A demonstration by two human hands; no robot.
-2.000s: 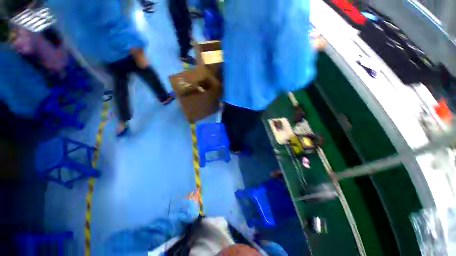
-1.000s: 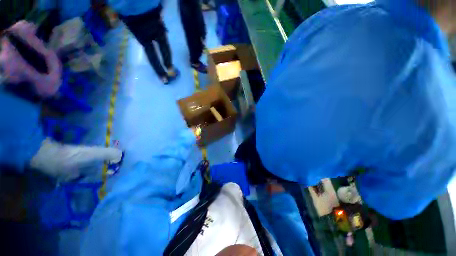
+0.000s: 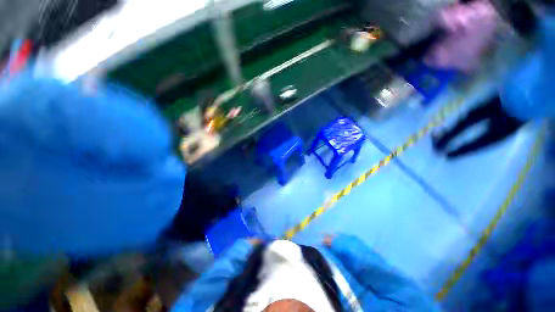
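Note:
My left hand (image 3: 254, 241) is small and blurred at the end of its blue sleeve, left of my white-clad chest. My right hand (image 3: 328, 239) is likewise small and blurred, right of my chest. I see no object in either, but their fingers cannot be made out. In front of me are a blue stool (image 3: 231, 231) near my left hand, a second blue stool (image 3: 281, 151) beside the bench, and a shiny-topped blue stool (image 3: 344, 135) further right.
A person in blue (image 3: 85, 170) fills the left side. The dark-green bench (image 3: 304, 86) holds a blurred yellow-orange item (image 3: 214, 119) and a white cup (image 3: 288, 92). Yellow-black tape (image 3: 365, 177) crosses the floor. People in pink (image 3: 464, 33) and blue (image 3: 529, 79) are upper right. Cardboard is lower left.
The view has swung round: the blue-coated person and bench station are now at left, with more stools and floor at right. My left hand has moved from forward to close beside my chest.

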